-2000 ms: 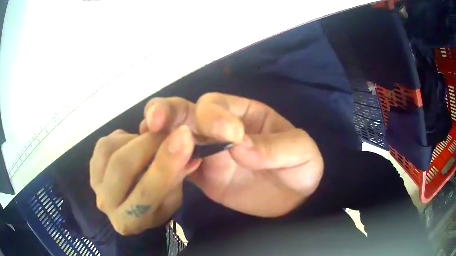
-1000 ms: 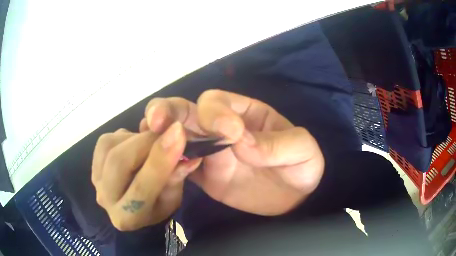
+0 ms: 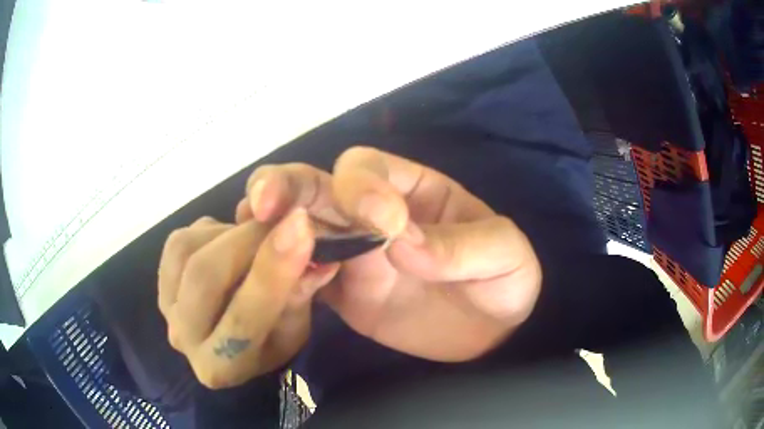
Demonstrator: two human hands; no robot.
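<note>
My left hand (image 3: pixel 243 285), with a dark mark near the thumb's base, holds dark-bladed thread snips (image 3: pixel 342 247) between thumb and fingers. A bit of pink or red shows at their base; the handles are mostly hidden. The blades point right to the fingertips of my right hand (image 3: pixel 444 260). My right hand's palm is partly turned to the camera, its thumb and index finger pinched together. A small pale bit (image 3: pixel 388 244), perhaps thread, shows at that pinch by the snips' tip. Both hands are above the lap.
The white table (image 3: pixel 167 100) with a faint printed scale curves across the upper left. Navy cloth (image 3: pixel 503 100) hangs below its edge. A dark blue basket (image 3: pixel 100 369) is lower left; a red basket (image 3: pixel 729 289) with dark cloth is at the right.
The hands stay almost in place. The dark blades show wider than two seconds ago, and the pale bit at the right fingertips now shows more clearly.
</note>
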